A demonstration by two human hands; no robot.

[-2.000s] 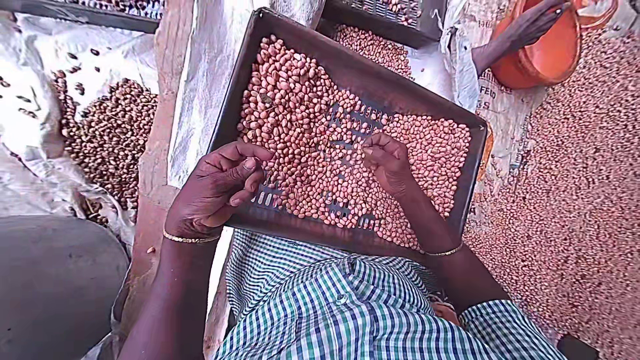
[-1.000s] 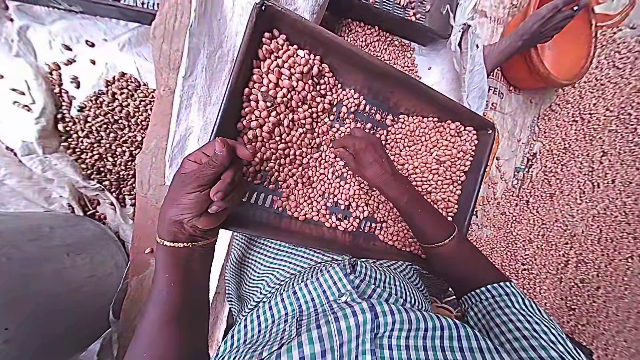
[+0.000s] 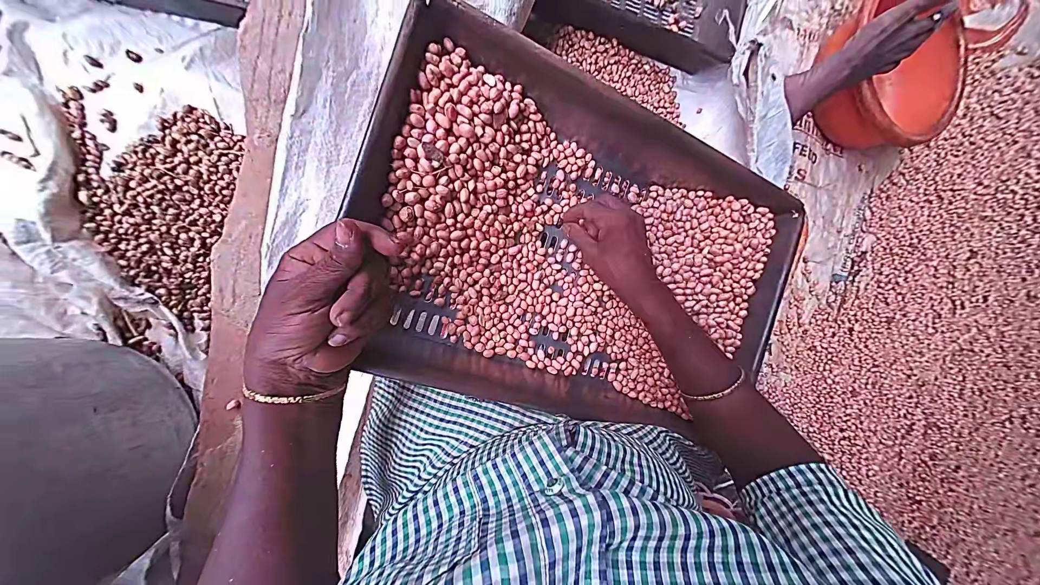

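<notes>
A dark rectangular tray with a slotted bottom lies tilted across my lap, holding shelled peanuts. Larger, redder kernels are heaped at its left; smaller, paler ones spread to the right. My left hand is at the tray's left edge with its fingers curled; whether something is between them cannot be told. Over the middle of the tray, my right hand has thumb and fingertips drawn together just above the kernels, and its fingertips are partly hidden. A small dark bit lies among the kernels at upper left.
At left, darker kernels lie on white sacking beside a grey rounded surface. Another dark tray stands beyond mine. A co-worker's hand is over an orange basin at upper right. A wide spread of kernels covers the right side.
My right hand has moved left and away from me over the tray since the oldest frame. My left hand has drawn back from above the kernels to the tray's left edge.
</notes>
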